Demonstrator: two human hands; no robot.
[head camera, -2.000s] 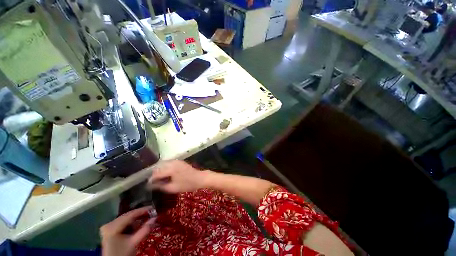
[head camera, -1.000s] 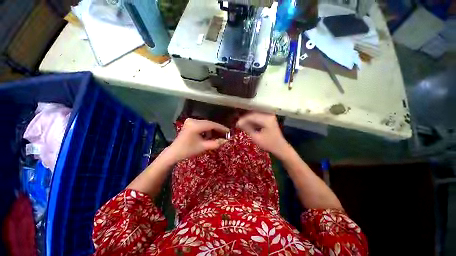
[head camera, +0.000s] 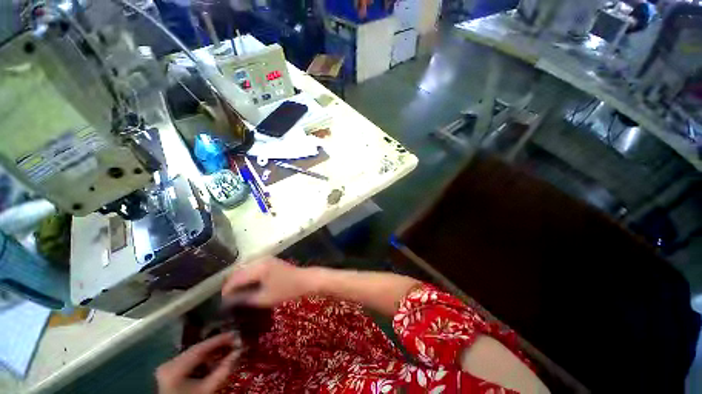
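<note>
My left hand (head camera: 202, 365) is low over my lap, thumb and fingertips pinched on a tiny pale or metallic part (head camera: 235, 339). My right hand (head camera: 263, 283) is above it and further right, just in front of the table edge, fingers curled and slightly blurred. I cannot tell whether it holds anything; any thread between the hands is too fine to make out. The sewing machine head (head camera: 65, 131) stands at the upper left over its needle plate (head camera: 165, 223) and pale raised bed. No fabric shows under the needle area.
On the cream table (head camera: 350, 175) are a round dish (head camera: 226, 188), blue pens (head camera: 252, 185), a slim grey metal tool (head camera: 300, 169) on brown card, a phone (head camera: 282, 118) and a control box (head camera: 258, 75). A light blue flask (head camera: 27, 269) stands left of the machine. A dark brown surface (head camera: 539, 277) is at the right.
The view swung left and down to my lap and the blue crate, then back right to the machine. Both hands stay over the lap; the left keeps its pinch on the small part.
</note>
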